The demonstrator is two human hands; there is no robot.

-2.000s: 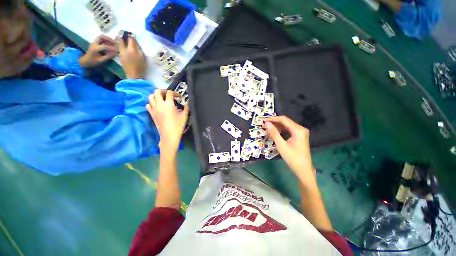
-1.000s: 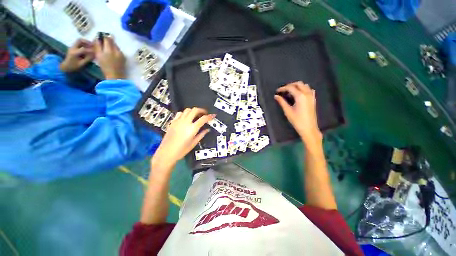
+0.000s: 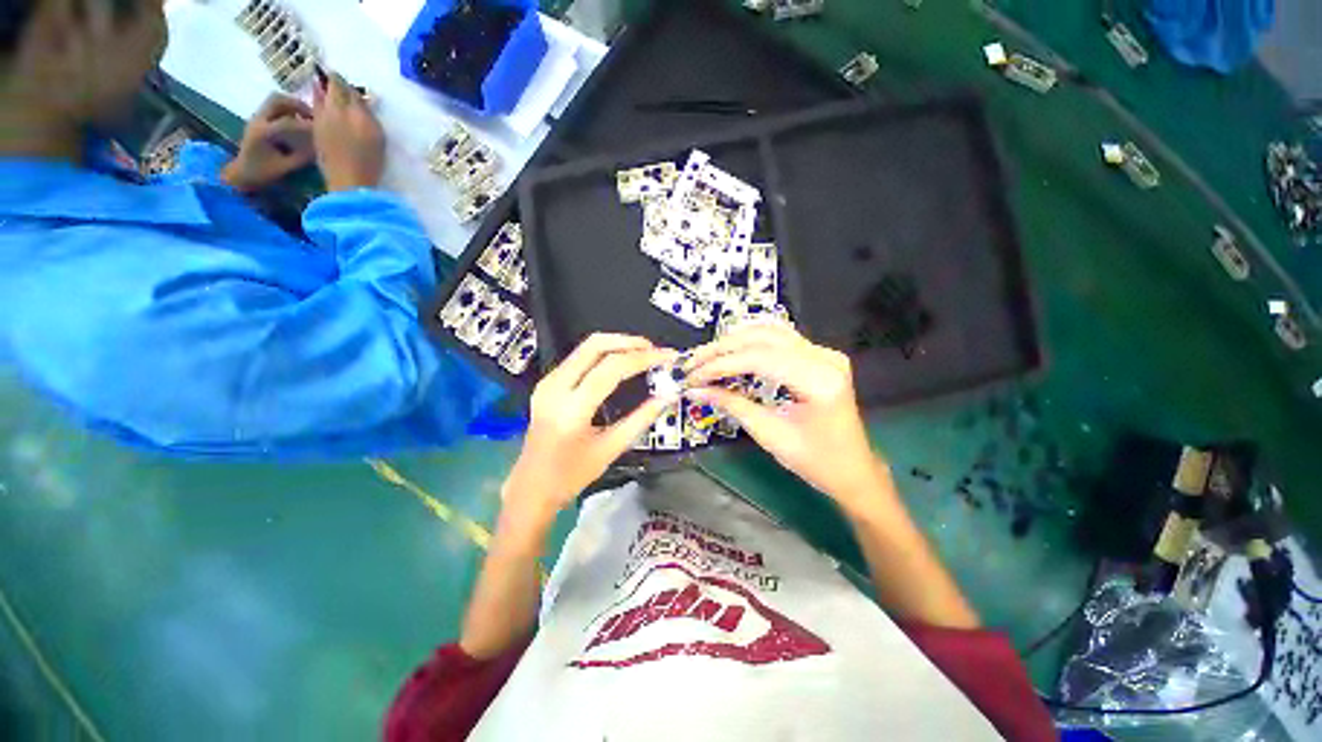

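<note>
My left hand [image 3: 587, 413] holds a small white module plate [image 3: 666, 380] between thumb and fingertips, over the lower part of the black divided tray [image 3: 580, 312]. My right hand [image 3: 790, 399] meets it from the right, its fingertips at a small dark part [image 3: 680, 368] against the plate; whether the part is seated cannot be told. Loose white plates [image 3: 702, 218] with dark round spots are piled in the tray's left compartment, partly hidden by my hands. Small black parts [image 3: 892, 315] lie in the right compartment.
A second black tray [image 3: 461, 261] with rows of plates lies partly underneath; tweezers [image 3: 696, 106] lie on its upper part. A person in a blue smock works at left beside a blue bin [image 3: 471, 55]. A fixture [image 3: 1182, 500] and clear bag [image 3: 1131, 645] are at right.
My left hand has picked up a plate from the tray. My right hand has moved left from the black parts' compartment to meet it. The view has shifted slightly.
</note>
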